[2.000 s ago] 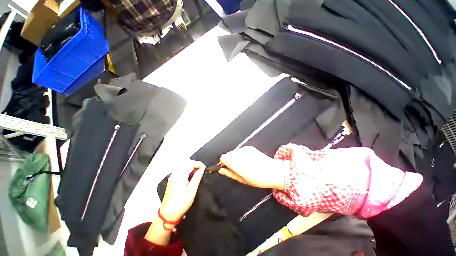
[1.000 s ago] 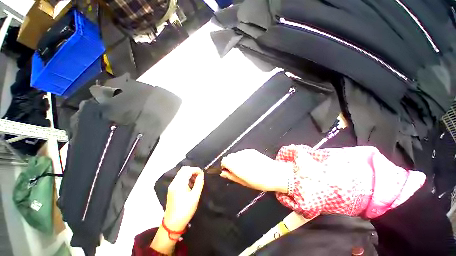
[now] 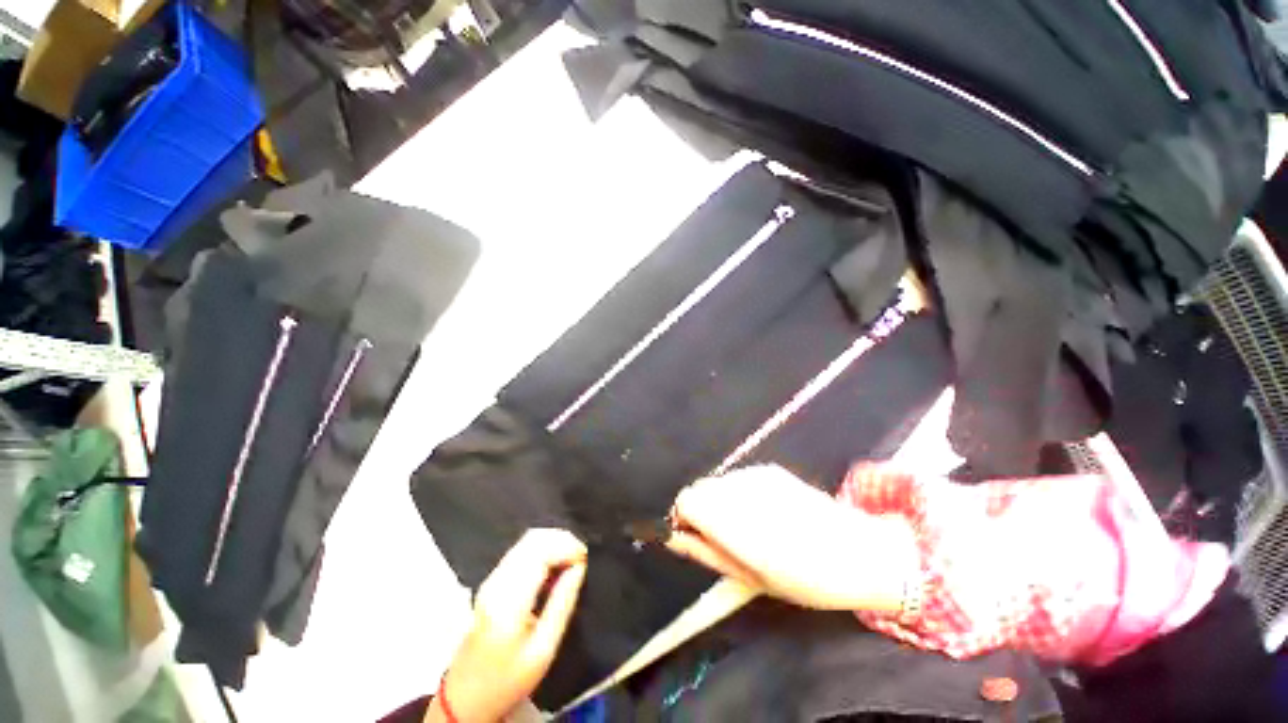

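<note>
A black garment panel (image 3: 636, 353) with silver zips lies slanted in front of me. One zip (image 3: 675, 318) runs along its upper part, and a second zip (image 3: 812, 393) runs below towards my right hand. My left hand (image 3: 516, 629) pinches dark cloth at the near end of the panel between thumb and fingers. My right hand (image 3: 763, 530) is just to the right, fingers closed around something small and dark at the fingertips, too small and blurred to name. A small gap separates the hands. The right palm is hidden.
Separate black panels with zips (image 3: 252, 452) lie on the white table (image 3: 530, 156) at left. A large black panel stack (image 3: 904, 120) fills the upper right. A blue crate (image 3: 177, 156) is at upper left, a green bundle (image 3: 71, 530) at far left, a pale slotted basket (image 3: 1261, 325) at right.
Both hands are lower in the picture, and my right hand is further right. The near panel's second zip shows more above my right hand. The surroundings have shifted left and up.
</note>
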